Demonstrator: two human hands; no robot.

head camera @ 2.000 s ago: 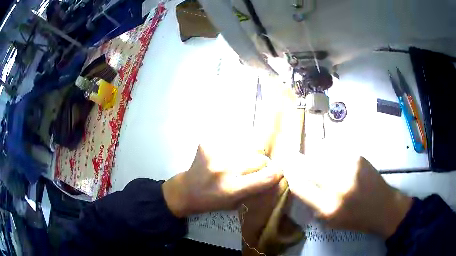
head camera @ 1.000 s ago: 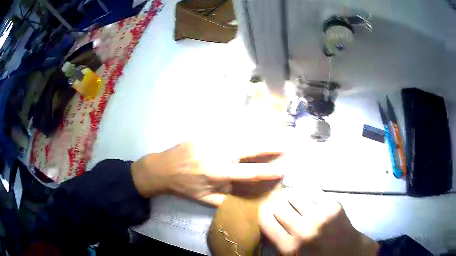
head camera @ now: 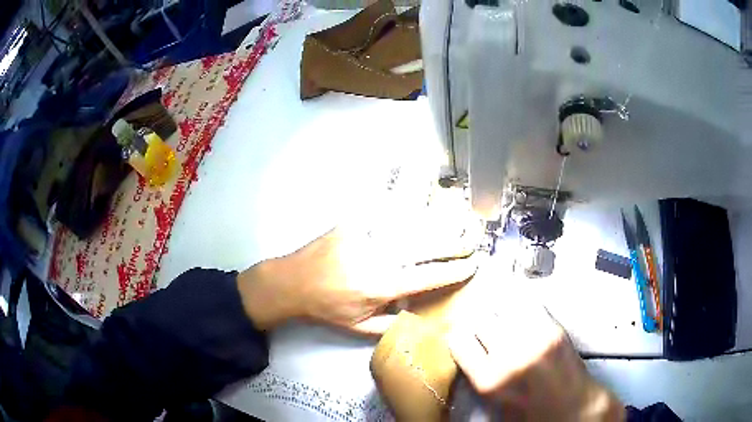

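Observation:
A tan-brown leather piece [head camera: 416,363] with a loose pale thread lies under and between my hands, in front of the machine's presser foot [head camera: 492,235]. Its far part is washed out by the lamp. My left hand [head camera: 354,284] lies flat with fingers stretched toward the foot, pressing on the leather. My right hand [head camera: 519,354] is bent over the leather's right side and holds it; its fingertips are partly lost in glare. The white sewing machine head [head camera: 627,99] stands above, with a ribbed tension knob [head camera: 582,132].
Another brown leather piece [head camera: 354,58] lies at the back. A bottle with yellow liquid [head camera: 152,161] and dark pieces sit on the red-printed board [head camera: 115,247] at left. Blue snips [head camera: 643,288], an orange stick [head camera: 651,268] and a black pad [head camera: 698,280] lie at right.
The view has shifted and shows more of the machine head. My hands have moved from pinching the raised leather together to lying over it near the foot.

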